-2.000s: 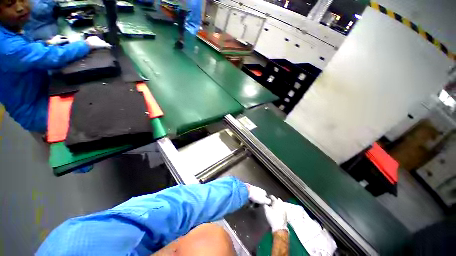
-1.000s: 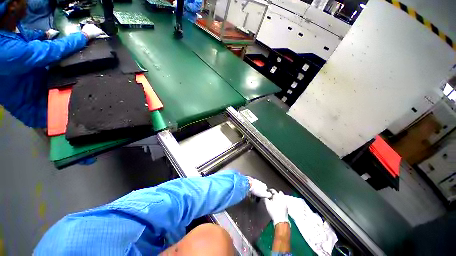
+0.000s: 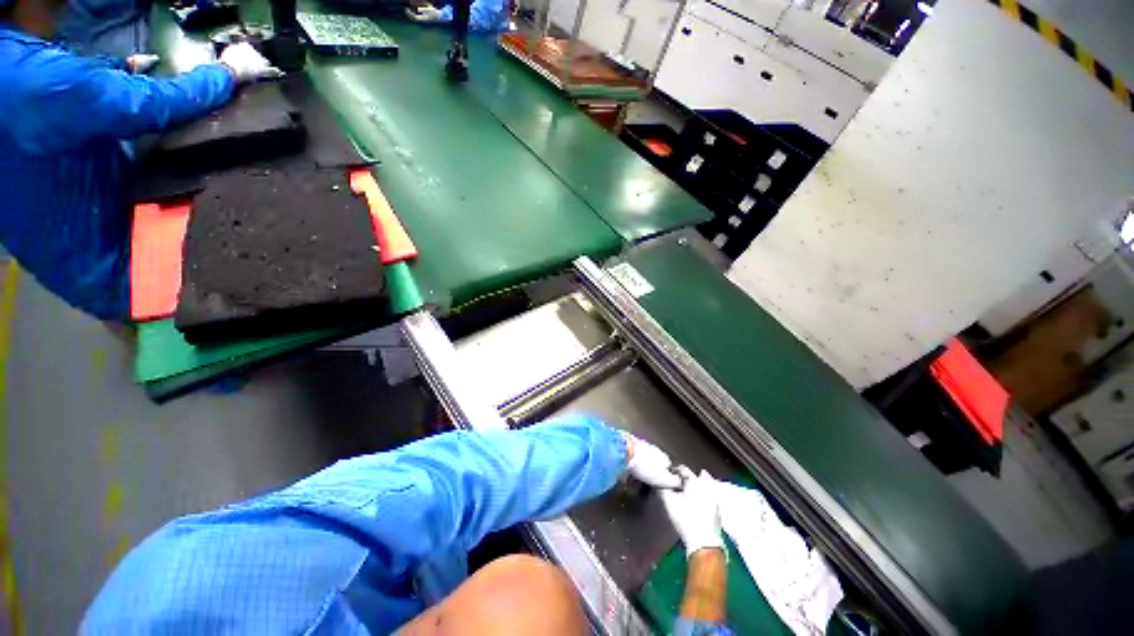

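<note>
My left hand, white-gloved, reaches in from the left in a blue sleeve. My right hand, white-gloved, comes up from the bottom edge. Their fingertips meet over the conveyor and pinch a small dark part between them; its shape is too small to tell. A crumpled white cloth lies just right of my right hand, partly on a green mat. A flat grey metal plate lies under and beside my hands.
Conveyor rails run along both sides, with crossbars ahead. A green-topped bench stands beyond. Black foam pads sit on orange-red sheets at left, beside a person in a blue smock. A large white panel stands right.
The view has shifted slightly. My hands stay together at nearly the same place over the plate, still around the small dark part. The neighbouring person's head has left the picture.
</note>
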